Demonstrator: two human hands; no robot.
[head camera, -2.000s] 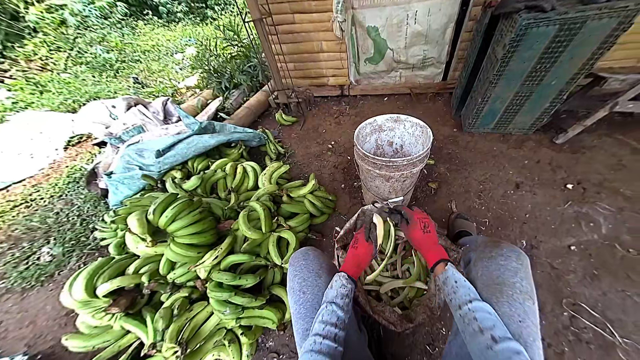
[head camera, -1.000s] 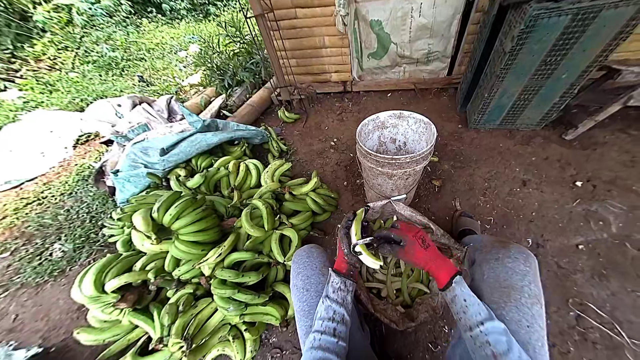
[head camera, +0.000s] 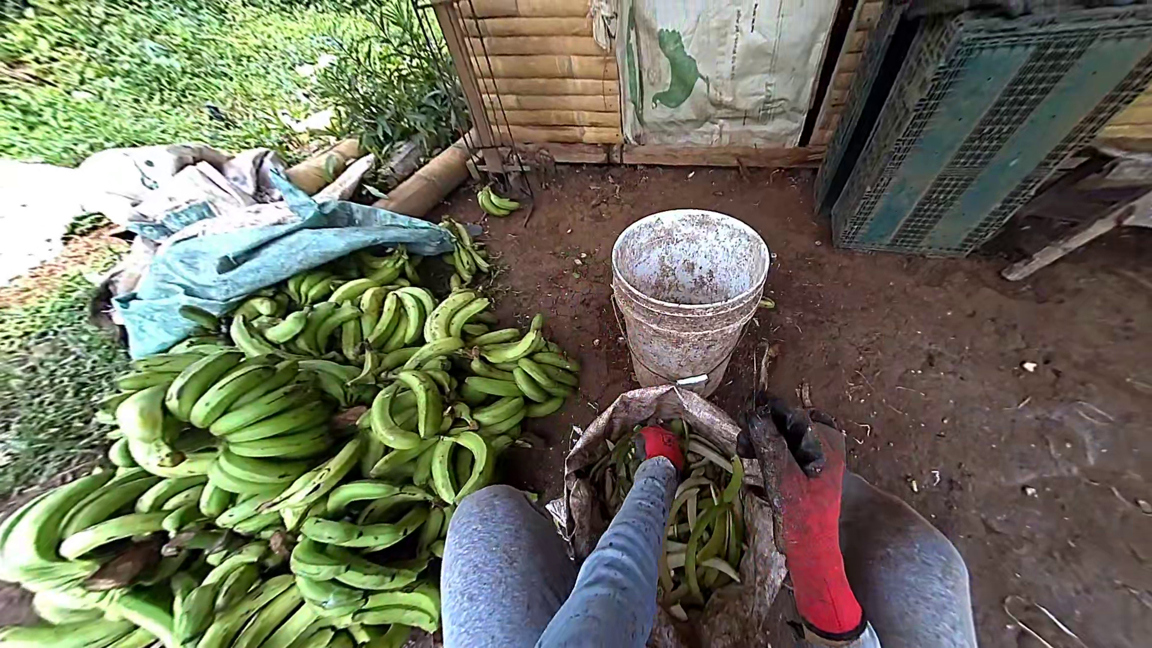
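Note:
My left hand (head camera: 660, 445), in a red glove, reaches down into an open woven sack (head camera: 585, 513) between my knees; its fingers are hidden among green plantain peels (head camera: 711, 531). Over the sack's right rim is my right hand (head camera: 801, 486), in a red and black glove with curled fingers. Something thin and dark stands up by its fingertips, too unclear to name, so its grip cannot be told. A dirty white plastic bucket (head camera: 691, 297) stands upright just beyond the sack. To the left lies a large heap of green plantains (head camera: 270, 414).
A blue-green cloth (head camera: 261, 261) lies over the far edge of the heap. Behind the bucket is a bamboo wall (head camera: 558, 81) with a printed sack on it. Green plastic crates (head camera: 981, 135) stand at the back right, near a wooden leg (head camera: 1071, 238). A small plantain bunch (head camera: 498, 202) lies near the wall.
My left hand has gone down into the sack, and the plantain held between my hands one second ago no longer shows. My right hand has moved right, away from the left.

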